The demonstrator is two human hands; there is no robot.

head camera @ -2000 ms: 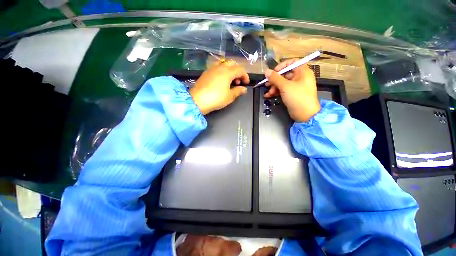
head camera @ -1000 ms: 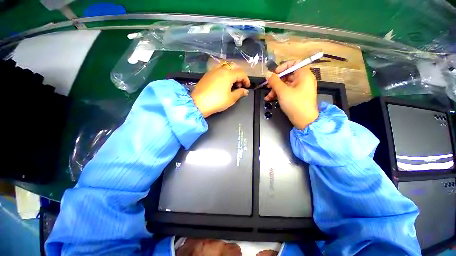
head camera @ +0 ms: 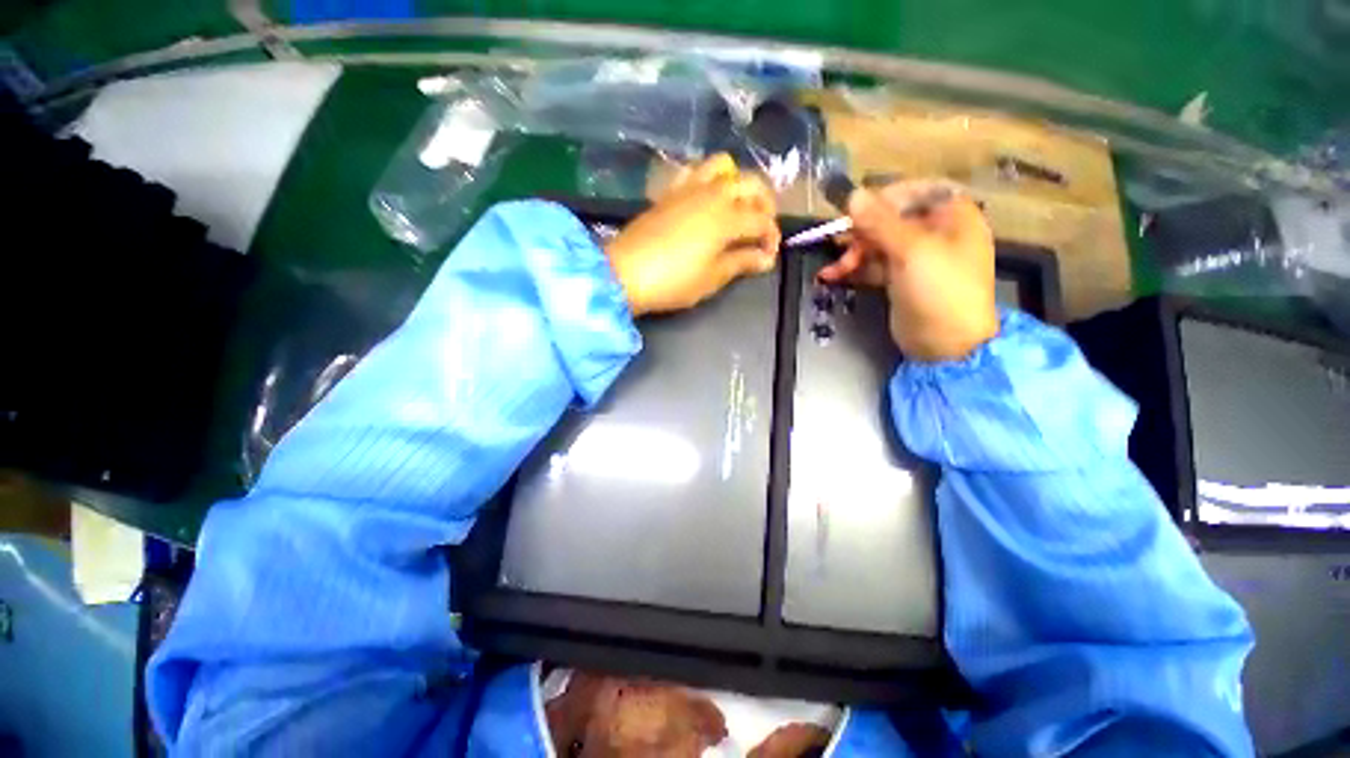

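A black tray (head camera: 622, 619) lies in front of me with two glossy grey rear panels side by side. The left panel (head camera: 652, 518) has small print and a bright glare. The right panel (head camera: 859, 526) has dark camera holes near its top. My right hand (head camera: 940, 274) holds a slim white pen-like tool (head camera: 822, 231), its tip pointing left at the tray's top middle. My left hand (head camera: 699, 242) is over the left panel's top right corner, fingers bent together; whether they pinch something small is hidden. The image is slightly blurred.
Clear plastic bags (head camera: 592, 116) lie along the back. A brown cardboard sheet (head camera: 1088, 193) with a dark strip lies behind the tray. A black stack (head camera: 104, 326) stands at the left, with crumpled clear film (head camera: 296, 378) beside it. Another tray with panels (head camera: 1273, 422) is at the right.
The whole view has shifted, so the scene sits further right. My left fingers have closed in more at the tray's top edge, and the tool in my right hand lies at a flatter angle.
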